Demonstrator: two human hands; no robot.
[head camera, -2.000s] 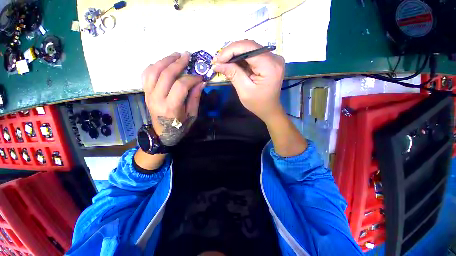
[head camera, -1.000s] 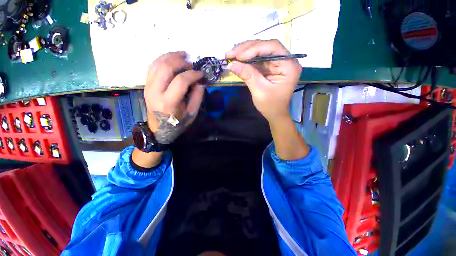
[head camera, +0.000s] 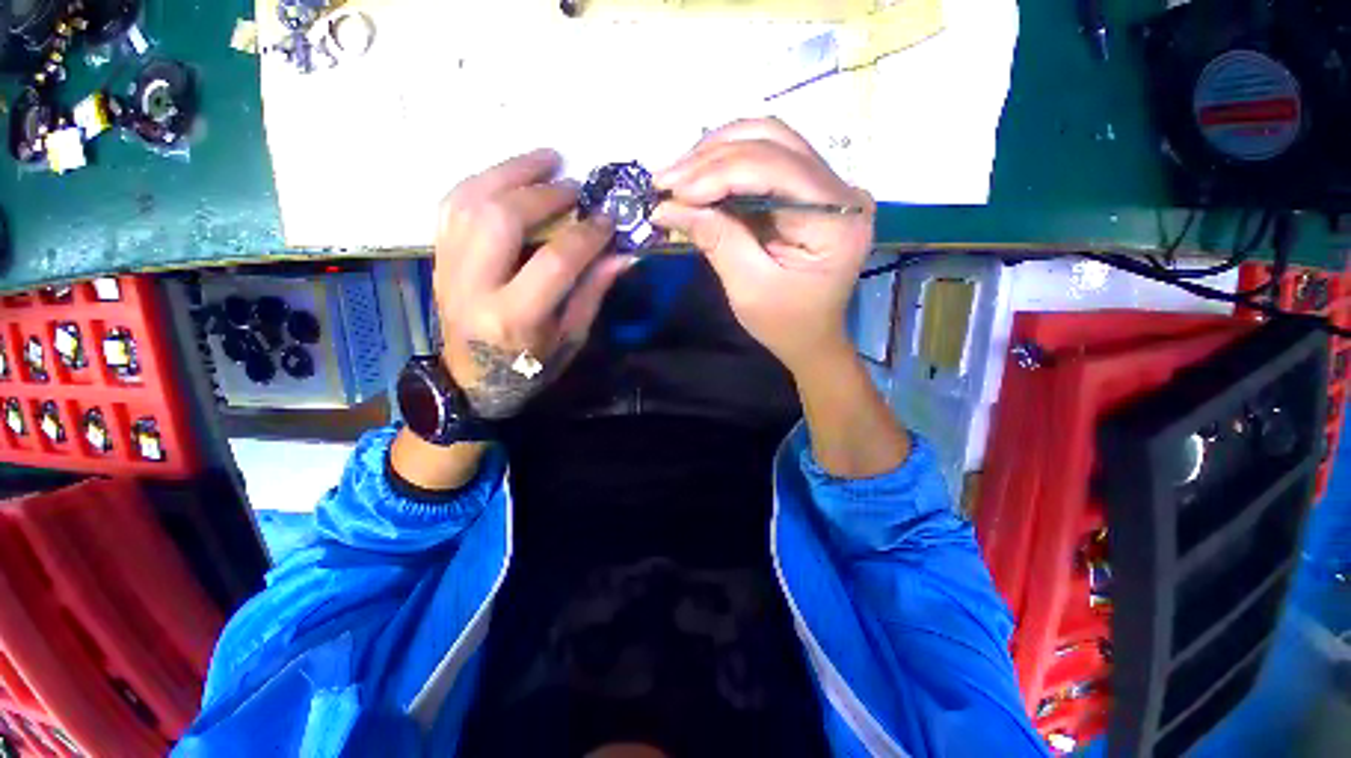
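Observation:
A round module (head camera: 622, 203), dark with silver and purple glints, is held near the front edge of the white work sheet (head camera: 445, 119). My left hand (head camera: 511, 274) grips it by its left side with the fingertips. My right hand (head camera: 778, 230) holds dark pen-like tweezers (head camera: 812, 206), lying nearly level and pointing left. The fingertips of my right hand are at the module's right edge. The tweezer tips are hidden or too small to tell.
Spare round modules (head camera: 160, 101) lie at the upper left. Small loose parts (head camera: 307, 33) and a slim blade (head camera: 808, 82) lie on the sheet. A black fan (head camera: 1248, 104) stands at the right. Red trays (head camera: 74, 363) are at the left, a black tray (head camera: 1222, 518) at the right.
Since the earliest frame, the module has moved slightly right and been tilted. The tweezers have swung from pointing up-right to nearly level. The view has shifted a little.

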